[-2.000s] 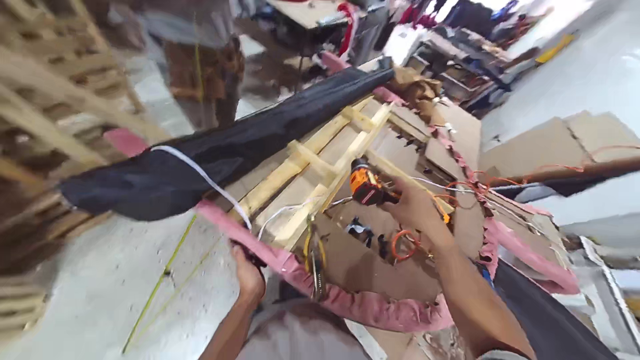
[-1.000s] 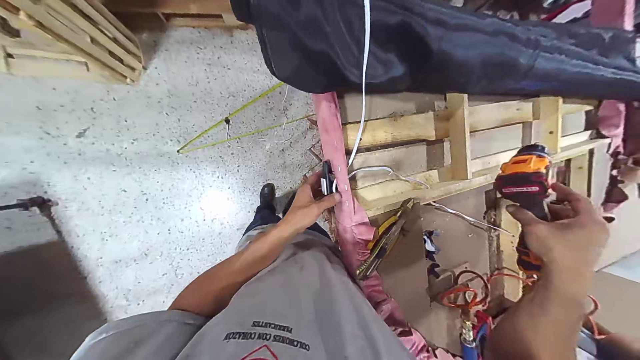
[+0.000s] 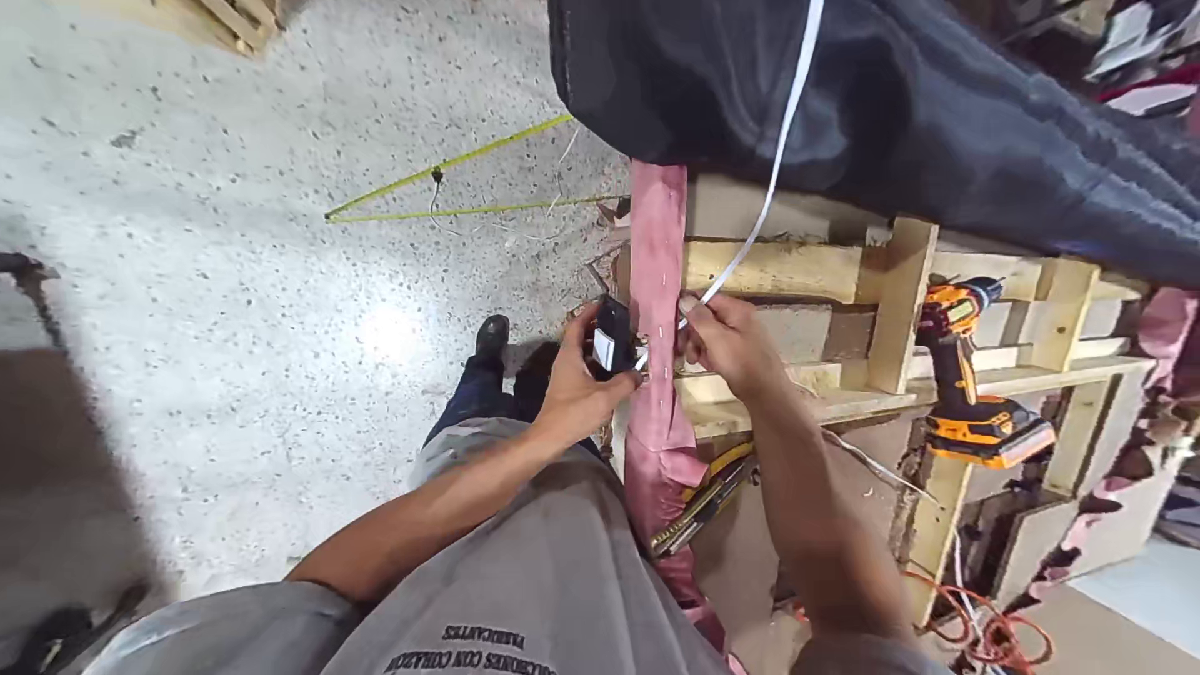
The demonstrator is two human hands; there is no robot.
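Observation:
My left hand (image 3: 586,380) grips a small black device (image 3: 612,336) with a white face against the outer side of the wooden frame's pink fabric edge (image 3: 659,262). Across that edge, my right hand (image 3: 727,339) pinches a white flat cable or strap (image 3: 783,155) between thumb and fingers. The strap runs up over a roll of black fabric (image 3: 750,84), and a white end shows beside the device. An orange and black cordless drill (image 3: 958,370) lies on the wooden frame (image 3: 797,270), to the right of my right hand.
Yellow-handled pliers or a similar tool (image 3: 703,506) rest by the pink edge. An orange cord (image 3: 1008,637) lies coiled at the lower right. A yellow tape or strap (image 3: 506,142) stretches over the speckled floor (image 3: 234,262). A wooden pallet (image 3: 234,19) is at the upper left.
My right hand has let go of the drill, which now lies on the frame, and has moved left to the white strap. My left hand stays with the black device. The view has shifted strongly.

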